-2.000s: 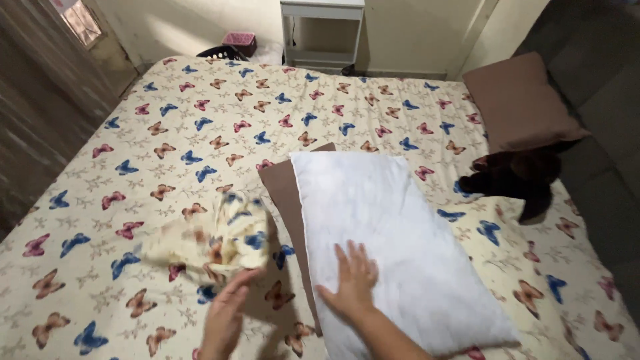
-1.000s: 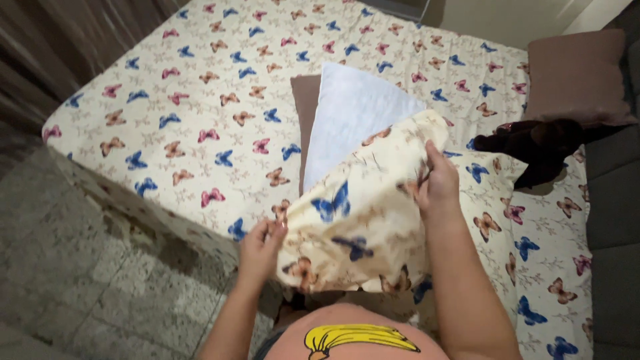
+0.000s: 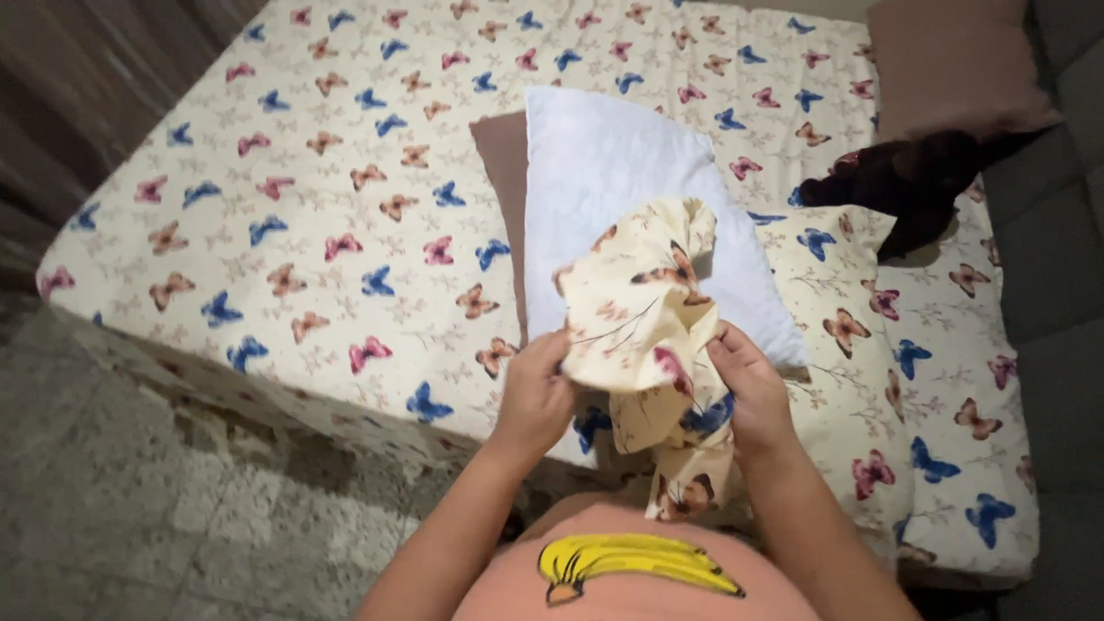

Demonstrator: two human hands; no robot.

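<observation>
A cream pillowcase with a butterfly print is bunched up between my two hands, above the near part of a white pillow. My left hand grips its left edge, and my right hand holds its right side, with folds hanging down between them. The white pillow lies on the bed, partly over a brown pillow or cushion, of which only the left strip shows. To the right of my right hand lies a pillow in a matching butterfly case.
The bed wears a butterfly-print sheet. A brown cushion and a dark plush-like item lie at the upper right, by a grey padded headboard. Tiled floor shows at lower left, a brown curtain at upper left.
Two seconds ago my right hand lay on the white pillow, and my left was at the crumpled pillowcase on the bed. One second ago both held the case spread out; now it is gathered.
</observation>
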